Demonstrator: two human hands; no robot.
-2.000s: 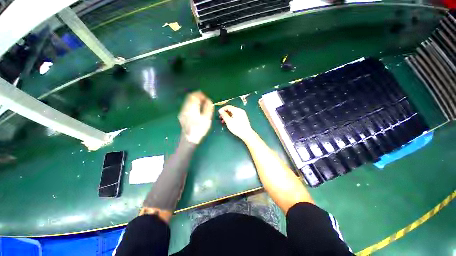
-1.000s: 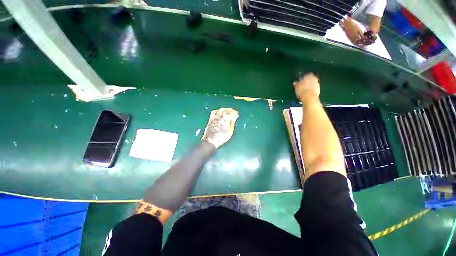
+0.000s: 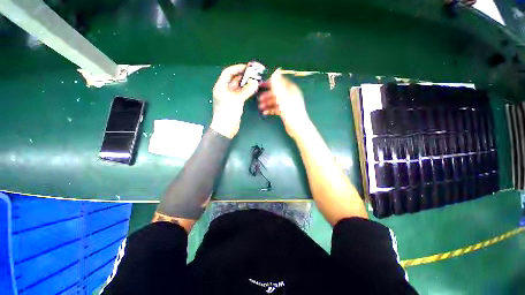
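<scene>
A small circuit board (image 3: 252, 74), white and silver with dark edges, is held upright between the fingers of my left hand (image 3: 230, 95). My right hand (image 3: 282, 98) is beside it, just to the right, and blurred. Something dark shows at its fingertips, but I cannot tell whether it holds a part. A thin black cable (image 3: 257, 164) lies bundled on the green bench (image 3: 236, 178) below my hands, its lower end near the front edge.
Rows of black cases (image 3: 432, 150) lie on a white sheet (image 3: 370, 103) at the right. A phone (image 3: 122, 131) and white paper (image 3: 175, 138) lie at the left. A white post (image 3: 69, 43) stands at the back left. Blue crates (image 3: 69, 248) are below the bench.
My right hand has come back from the far green surface at the right to beside my left hand. My left hand has lifted and now holds the board. The cable now lies on the bench.
</scene>
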